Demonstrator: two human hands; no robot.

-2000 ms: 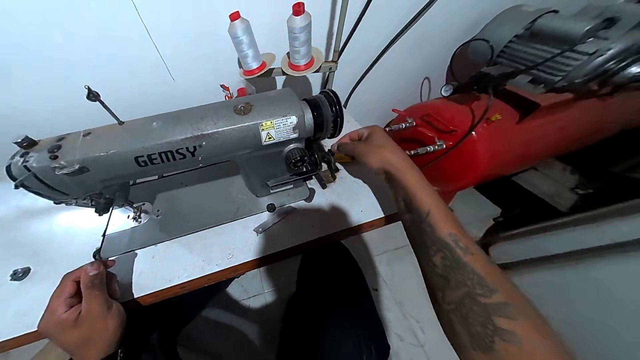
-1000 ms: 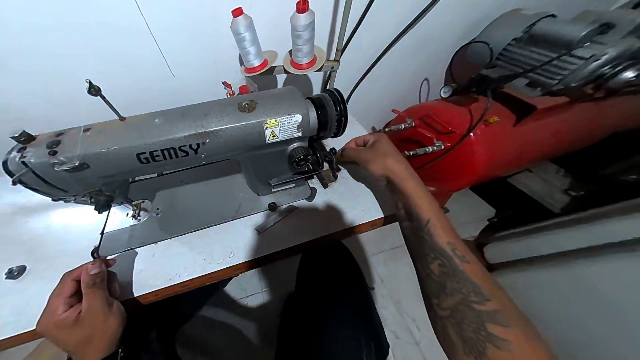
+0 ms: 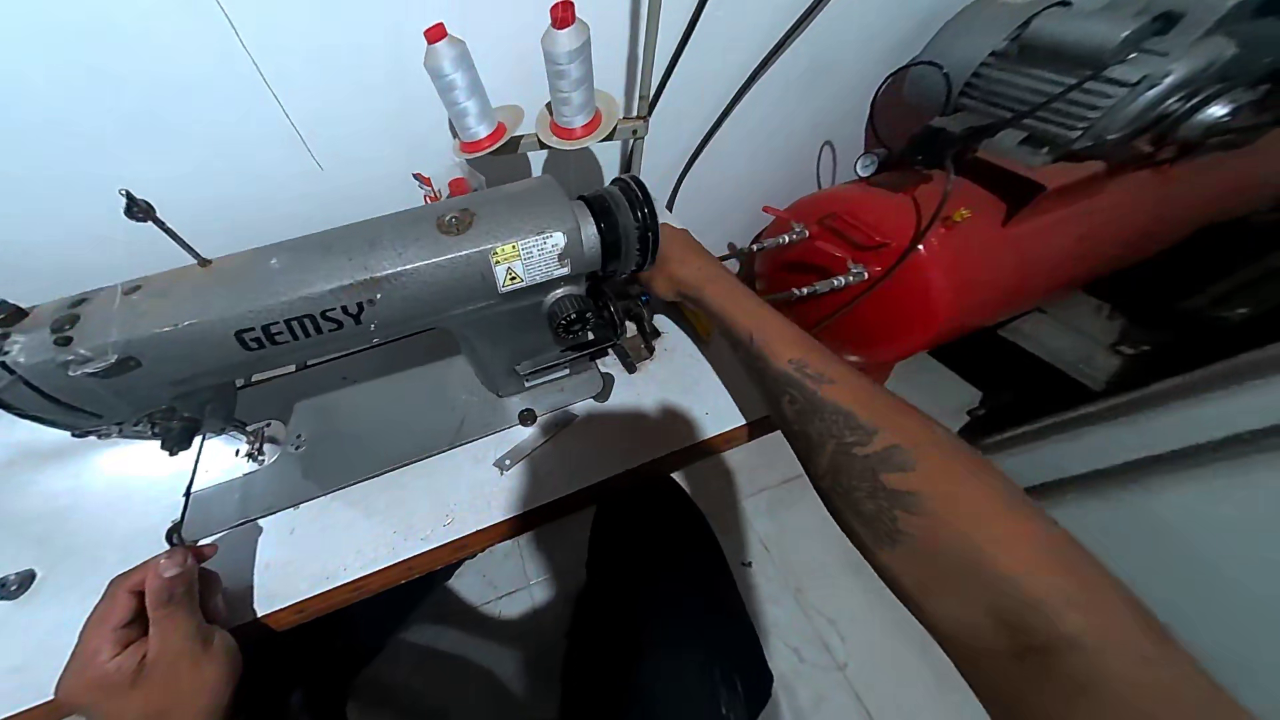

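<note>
A grey Gemsy sewing machine (image 3: 330, 290) sits on a white table with a wooden edge. At the lower left, my left hand (image 3: 155, 625) pinches the end of a dark, thin strand or cord (image 3: 190, 490) that runs up toward the needle area. My right hand (image 3: 680, 262) reaches behind the black handwheel (image 3: 632, 226) at the machine's right end; its fingers are hidden there. Below the wheel are the stitch dial (image 3: 572, 317) and the bobbin winder parts (image 3: 635, 335). A flat metal strip (image 3: 535, 442) lies near the machine bed.
Two cones of pale thread (image 3: 463, 92) (image 3: 570, 80) stand on a rack behind the machine. A red air compressor tank (image 3: 980, 260) with hoses and a motor fills the right side. The table's wooden edge (image 3: 500, 530) runs above my legs. A small dark metal piece (image 3: 17, 584) lies far left.
My right hand has moved up from beside the bobbin winder to behind the handwheel. My left hand stays at the lower left with the dark strand.
</note>
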